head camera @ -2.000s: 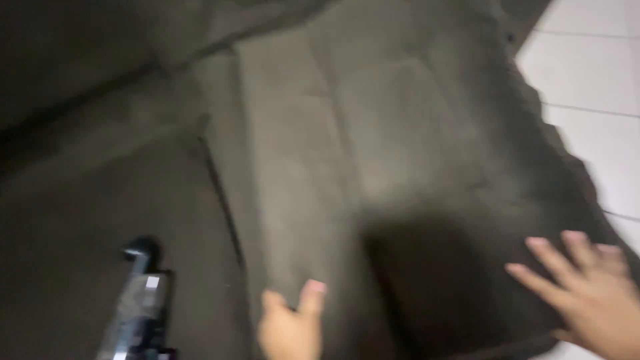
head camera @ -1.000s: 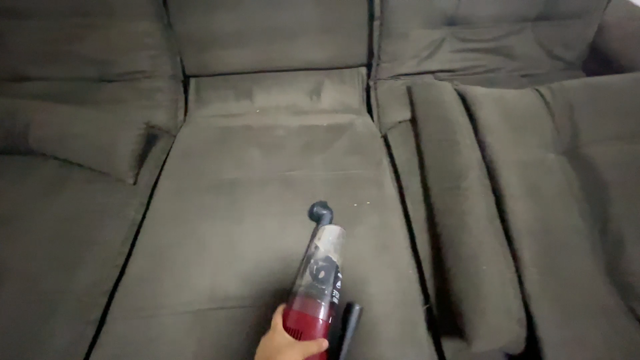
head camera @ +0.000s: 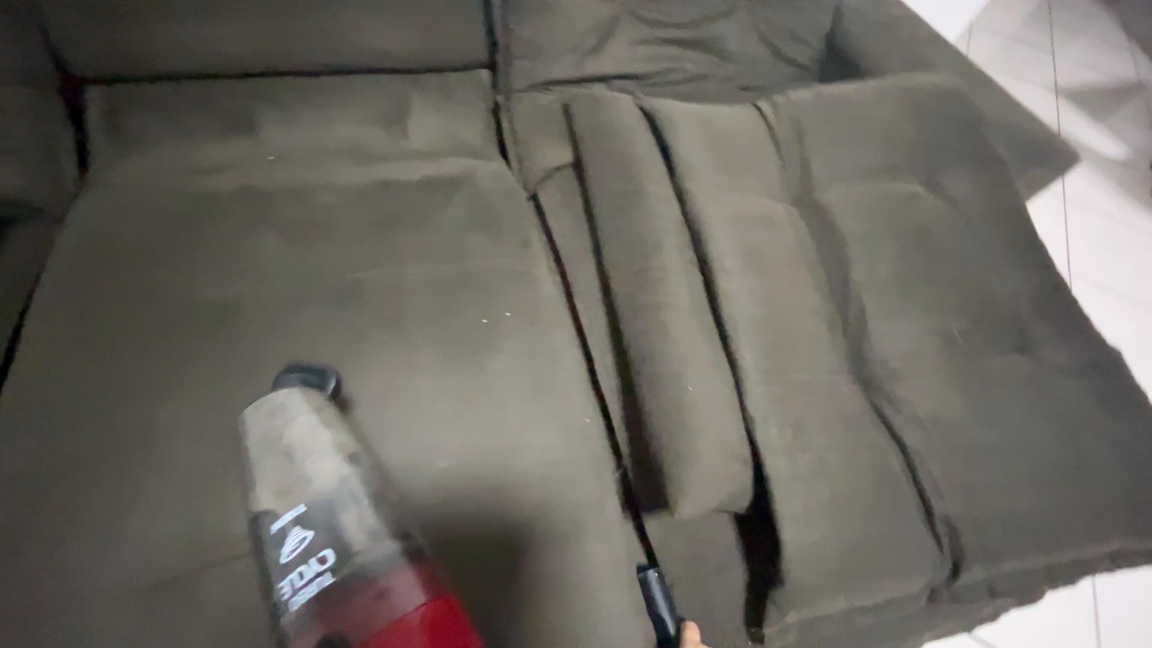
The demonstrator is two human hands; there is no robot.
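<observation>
A handheld vacuum cleaner [head camera: 360, 531] with a red body, a cloudy clear dust cup and a black nozzle at its tip enters from the bottom left, above the dark grey-brown fabric sofa seat [head camera: 360, 234]. My left hand is out of view, and the vacuum's rear is cut off by the frame. At the bottom edge, a fingertip of my right hand [head camera: 691, 634] shows against a black narrow plastic piece [head camera: 660, 603], whose tip is at the dark seam beside the seat. Small pale crumbs [head camera: 495, 318] lie on the seat fabric.
A narrow padded section [head camera: 666, 315] and a broad fabric section [head camera: 981, 315] lie right of the seam, with dark gaps between folds. The sofa backrest [head camera: 270, 36] runs along the top. White tiled floor [head camera: 1080, 234] shows at the right.
The vacuum is now farther left relative to the seat. The hand seen on its red body one second ago is out of view. The view has shifted toward the right side of the sofa.
</observation>
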